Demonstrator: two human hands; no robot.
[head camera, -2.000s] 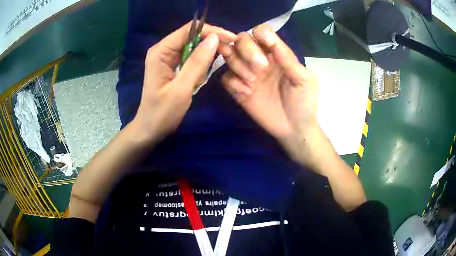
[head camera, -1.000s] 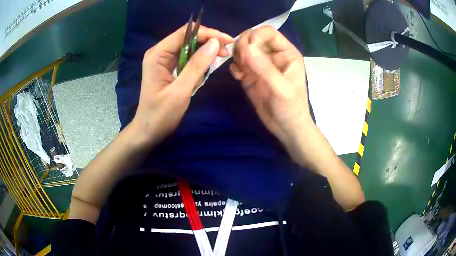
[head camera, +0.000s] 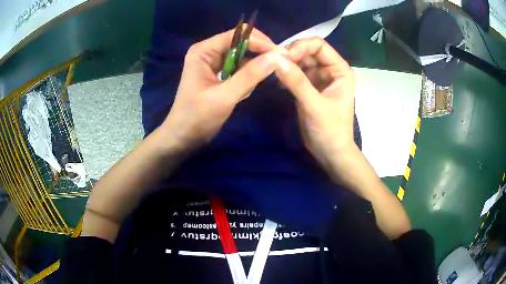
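Note:
My left hand (head camera: 213, 91) holds the thread snips (head camera: 234, 55), green handle in the palm, two dark blades pointing up and apart. Its thumb and forefinger meet the fingertips of my right hand (head camera: 324, 97). A white tape (head camera: 326, 28) comes down from the upper right to the joined fingertips, which hide its end. My right hand pinches at the tape there. Anything smaller between the fingertips cannot be made out. Navy cloth (head camera: 261, 138) lies under both hands over the lap.
A yellow wire basket (head camera: 28, 183) with white and dark scraps stands at left. Pale boards (head camera: 385, 119) lie on the green floor at both sides. A dark disc tied with white strips (head camera: 440, 41) is at upper right. White table edges show in the top corners.
My right hand has turned, and its thumb and forefinger now meet those of my left hand. Both hands and the snips appear further right. The background has also shifted slightly right.

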